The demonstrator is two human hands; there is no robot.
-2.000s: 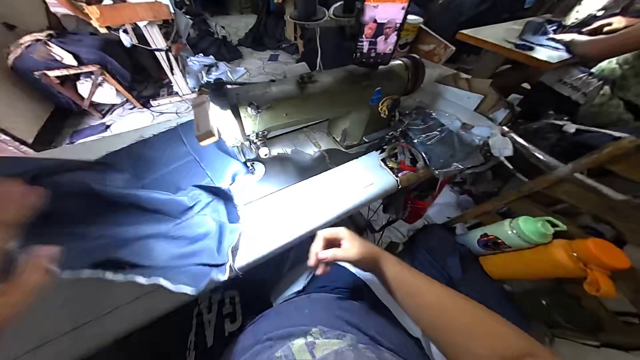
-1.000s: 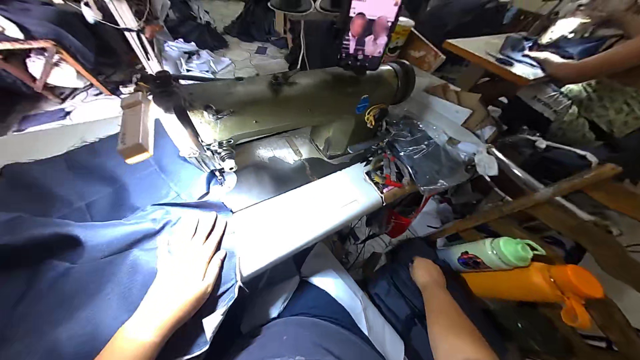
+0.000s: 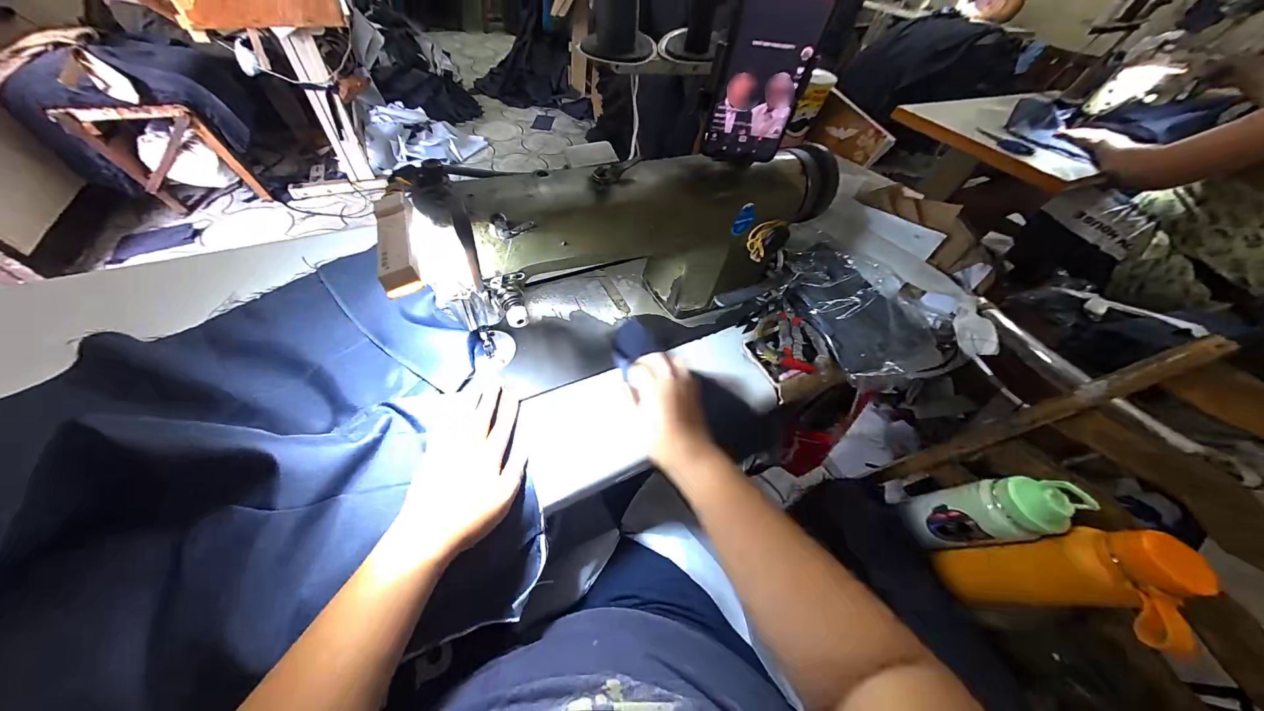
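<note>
A green industrial sewing machine (image 3: 632, 212) stands on the table, its lamp lighting the needle and presser foot (image 3: 487, 341). Navy cloth (image 3: 217, 454) spreads over the left of the table and reaches the presser foot. My left hand (image 3: 464, 459) lies flat on this cloth, just in front of the foot, fingers spread. To the right, my right hand (image 3: 667, 405) is over the white front part of the table (image 3: 583, 434), holding a small dark blue cloth piece (image 3: 632, 343) between thumb and fingers. That piece and the hand are blurred.
A phone (image 3: 760, 89) stands above the machine. Right of it lie plastic-wrapped dark cloth (image 3: 869, 316) and a tray of small tools (image 3: 790, 346). A green-capped bottle (image 3: 987, 509) and an orange bottle (image 3: 1047, 571) lie at lower right. A co-worker's hand (image 3: 1101, 153) rests at another table.
My right hand has risen from my lap to the table, now with a small dark piece. My left hand came in from the far left onto the cloth by the foot.
</note>
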